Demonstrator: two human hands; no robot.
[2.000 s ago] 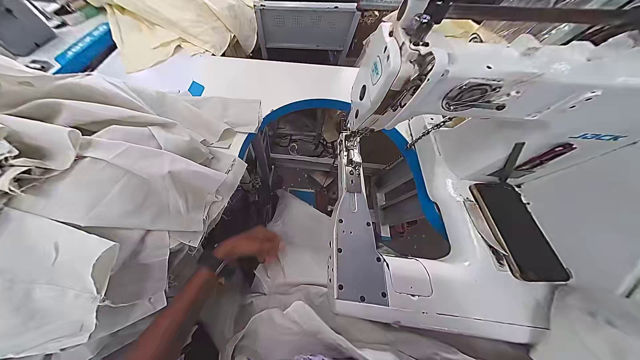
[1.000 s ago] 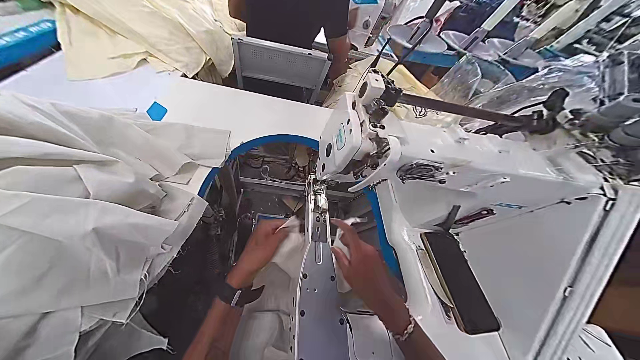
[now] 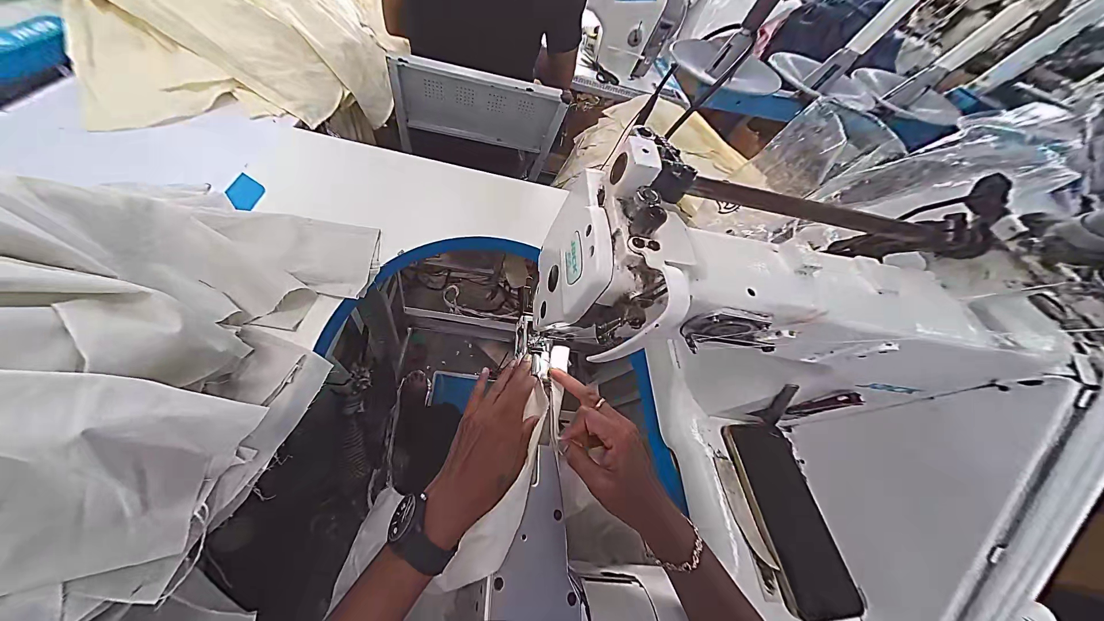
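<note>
A white Jack industrial sewing machine stands with its needle head above a narrow arm bed. White fabric lies over the bed and hangs down its left side, its upper end at the presser foot. My left hand, with a black watch on the wrist, lies flat on the fabric just below the foot, fingers pointing toward it. My right hand is right of the bed, index finger extended to the fabric by the foot, the other fingers curled against the cloth's right edge. Whether they pinch it is unclear.
A large heap of white fabric pieces covers the left side of the table. A smartphone lies at the right. Cream cloth lies at the back left. Beyond the table are a metal chair and a person in dark clothing.
My right hand, out of view two seconds ago, came in beside the bed. Both hands have moved in close to the presser foot since one second ago, with fabric beneath them. The view has shifted.
</note>
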